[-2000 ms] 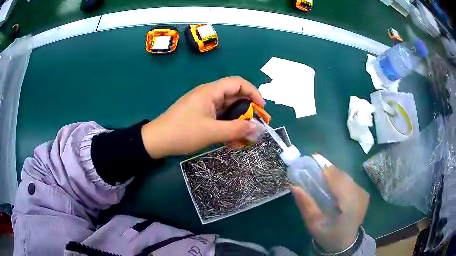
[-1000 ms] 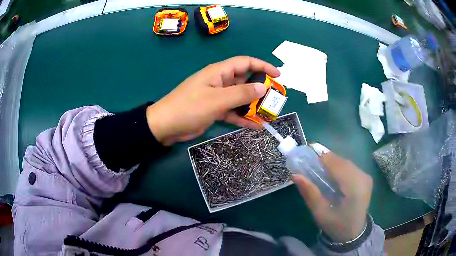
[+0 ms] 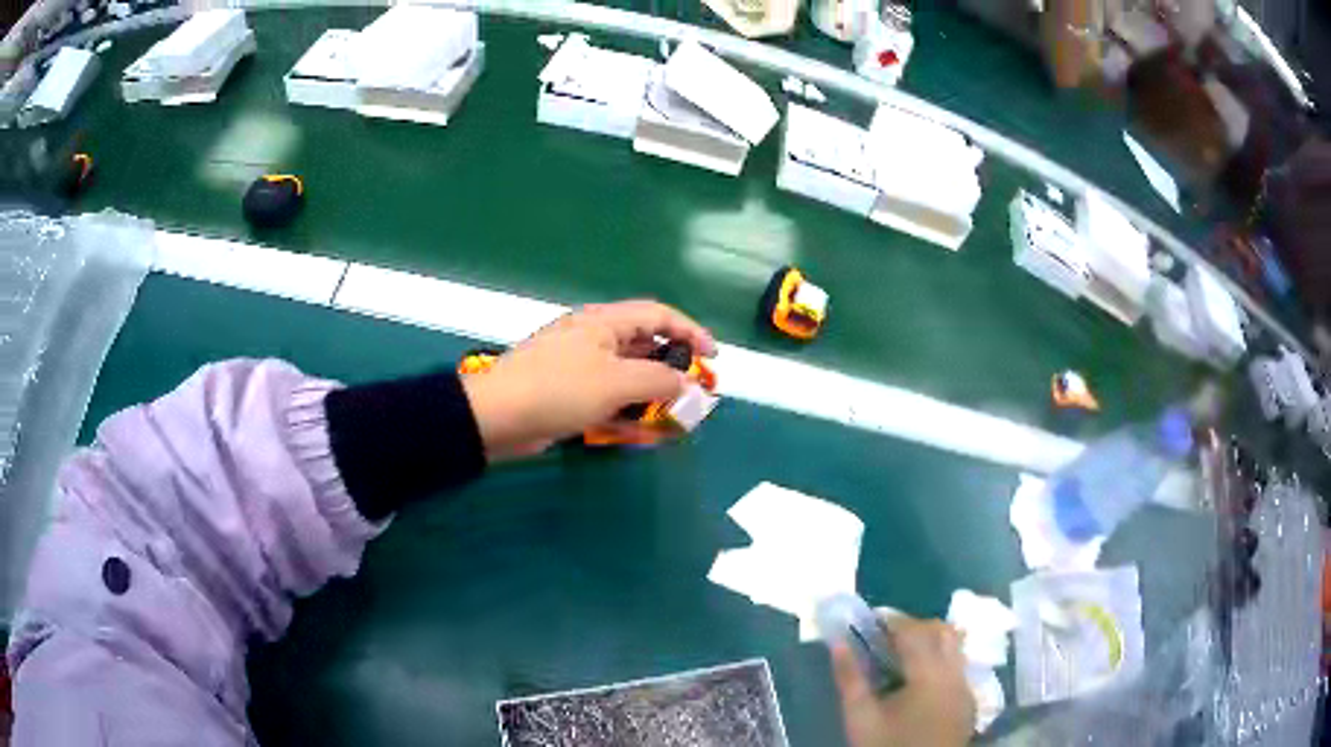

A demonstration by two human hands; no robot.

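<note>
My left hand [image 3: 562,380] is at the white rail's near side, its fingers around a black-and-orange headlamp housing [image 3: 683,394] with a white block facing right. More orange shows beneath and behind this hand, partly hidden. My right hand [image 3: 917,686] is low at the right, blurred, holding the translucent glue bottle [image 3: 861,636] beside the paper sheet [image 3: 796,547]. The pin box [image 3: 650,715], full of metal pins, is cut off by the bottom edge.
Beyond the white rail [image 3: 438,302], the green belt carries headlamp units [image 3: 796,304] and white cartons [image 3: 693,110]. At right are a water bottle [image 3: 1117,479], crumpled tissue [image 3: 982,628], a tape roll in a white box [image 3: 1080,642] and clear plastic.
The view has tilted up toward the belt. My left hand has carried the housing away from the pin box to the rail. My right hand has moved the bottle away from the housing, beside the paper.
</note>
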